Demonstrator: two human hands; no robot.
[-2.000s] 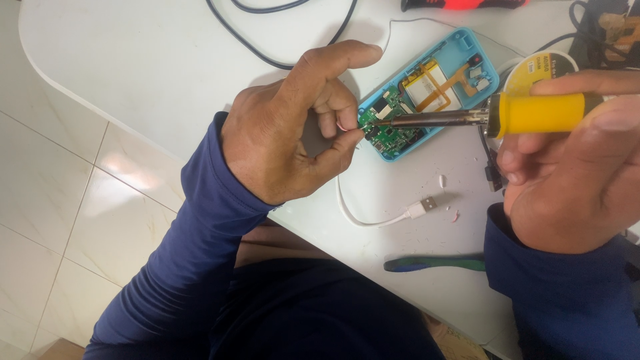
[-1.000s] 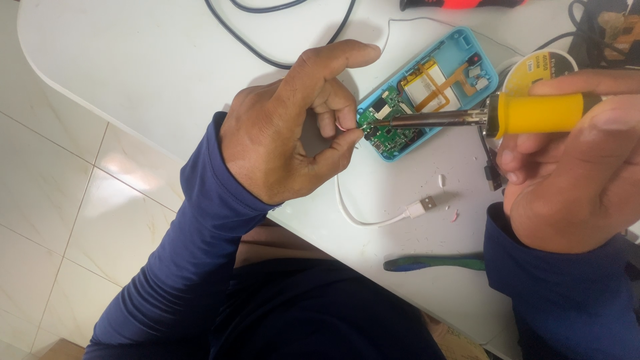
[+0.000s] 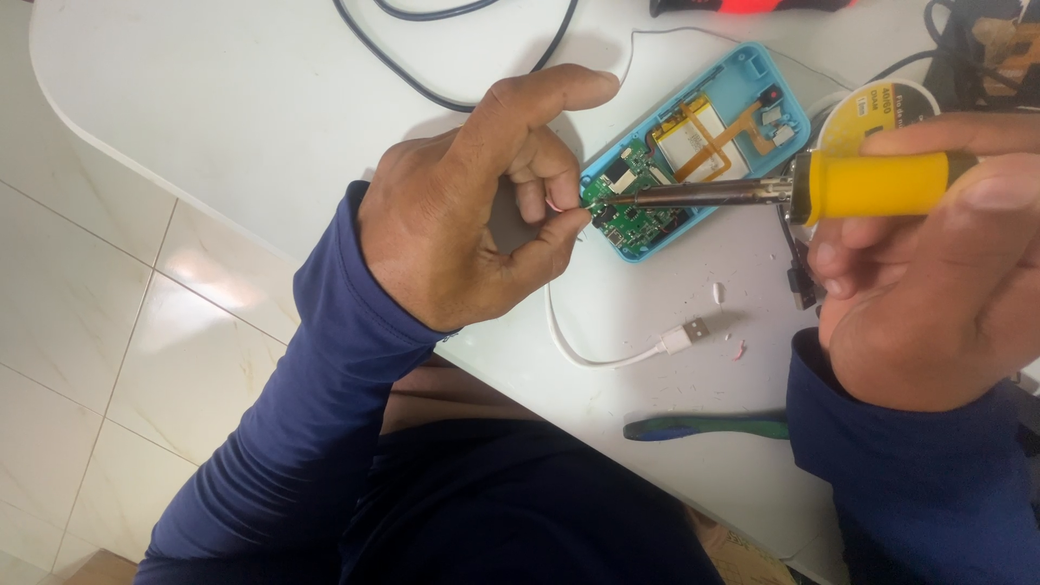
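Observation:
My right hand (image 3: 934, 268) holds a soldering iron (image 3: 877, 187) by its yellow handle. The iron's tip rests at the left part of a green circuit board (image 3: 638, 215), which sits in a light blue plastic case (image 3: 691, 227). Between thumb and finger, my left hand (image 3: 487, 195) pinches a thin wire at the board's left edge, close to the tip. The case also holds a flat battery (image 3: 703, 142) crossed by an orange flex ribbon (image 3: 723, 146). A white USB cable (image 3: 609, 361) curves below, its plug on the table and its other end hidden behind my left hand.
A solder spool (image 3: 869, 106) stands behind my right hand. Black cable (image 3: 390, 73) loops across the far side of the white table (image 3: 203, 106). A green and blue tool handle (image 3: 707, 426) lies near the front edge. Small white scraps (image 3: 717, 292) lie beside the USB plug.

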